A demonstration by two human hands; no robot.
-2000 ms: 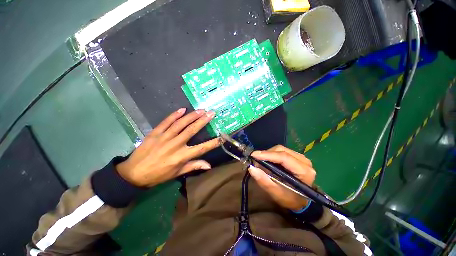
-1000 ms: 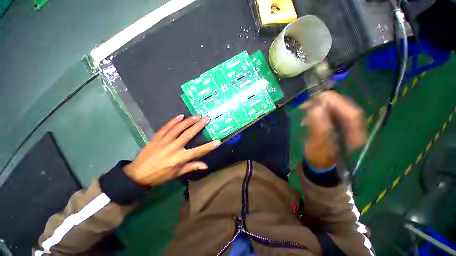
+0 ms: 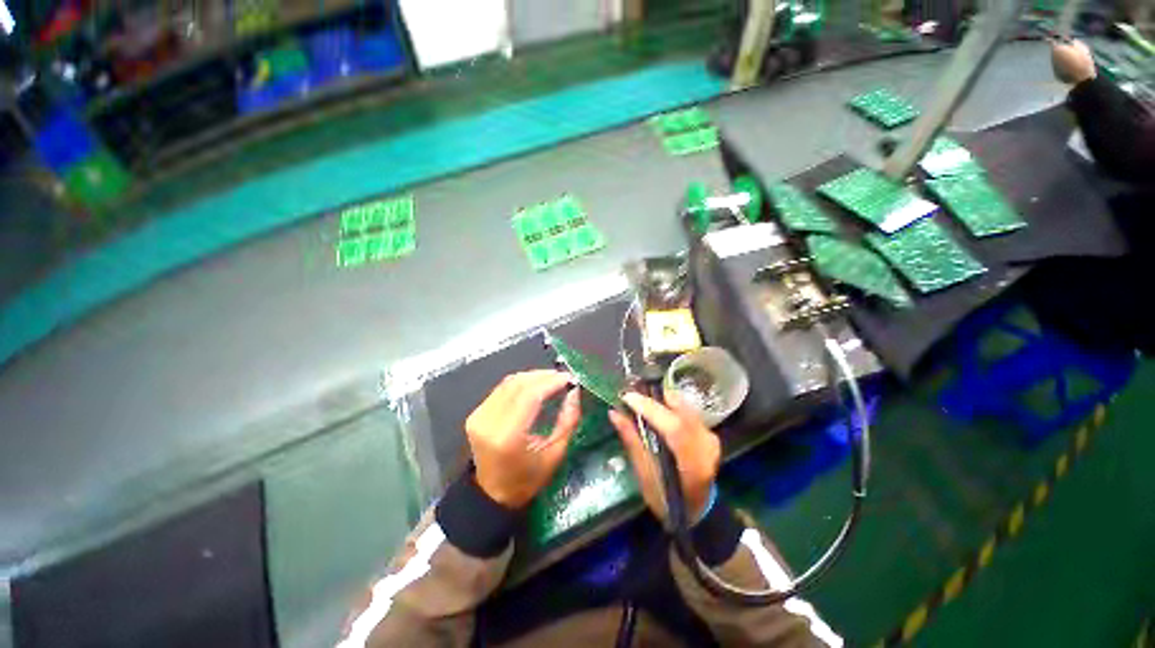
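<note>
A green circuit board (image 3: 586, 372) is raised and steeply tilted between my hands. My left hand (image 3: 519, 437) pinches its near left edge. My right hand (image 3: 674, 443) holds the black soldering iron (image 3: 666, 491) and its fingers are at the board's right edge; whether they grip it is unclear. The iron's tip cannot be made out. Another green board (image 3: 585, 491) lies below my hands on the black work mat (image 3: 475, 399), partly hidden by them. The pale waste cup (image 3: 707, 385) with silvery bits is just right of my right hand, the yellow sponge (image 3: 671, 332) behind it.
The dark wire feeder (image 3: 785, 317) with its green reel (image 3: 725, 203) stands right of the cup. Its cable (image 3: 863, 443) loops down to my right hand. Boards (image 3: 557, 230) lie spaced on the grey belt (image 3: 253, 342). Several boards overlap beyond the feeder. Another person's hand (image 3: 1072, 60) is far right.
The view has lifted towards the belt. My left hand has gone from resting flat on the boards to pinching one raised board. My right hand has come back from beside the cup.
</note>
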